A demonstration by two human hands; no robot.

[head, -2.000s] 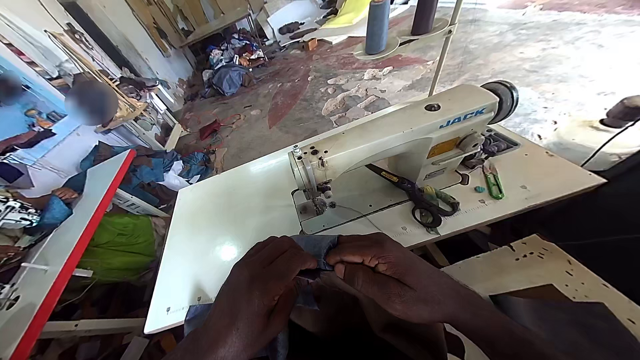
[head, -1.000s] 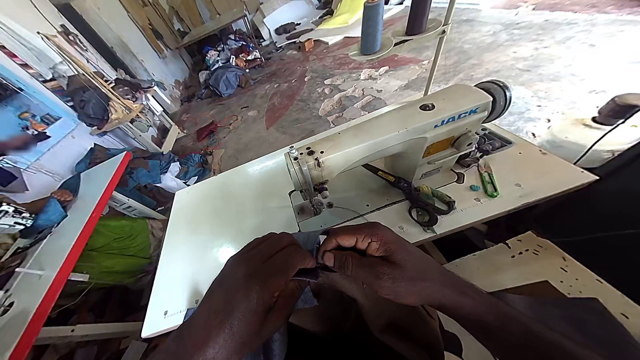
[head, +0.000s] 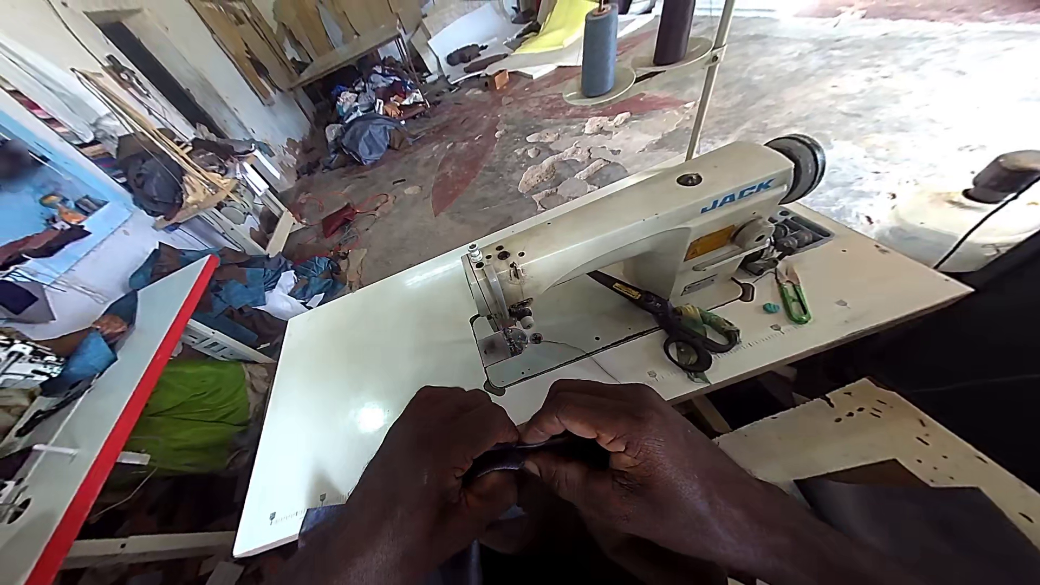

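Note:
My left hand (head: 443, 463) and my right hand (head: 605, 455) pinch a dark piece of fabric (head: 500, 461) between thumbs and fingers, close together at the front edge of the sewing table (head: 349, 390). More of the cloth hangs below, largely hidden by my hands. Just beyond them stands a white Jack sewing machine (head: 642, 219), its needle end nearest my hands. Black-handled scissors (head: 686, 333), with green cloth wrapped on one handle, lie by the machine's base. Green thread snips (head: 792, 296) lie to their right, beside a small teal piece (head: 771, 308).
Blue (head: 600, 53) and dark (head: 674, 32) thread cones stand behind the machine near a thin metal pole (head: 709, 81). A red-edged table (head: 122, 406) is at left, above green cloth (head: 195, 414). A worn wooden board (head: 861, 431) lies at lower right. Fabric heaps lie on the floor.
The cloth edge between my hands has shifted: the bluish-grey piece that stood up beyond my fingers in the earlier frames no longer shows there. My right fingers are curled lower over the fabric.

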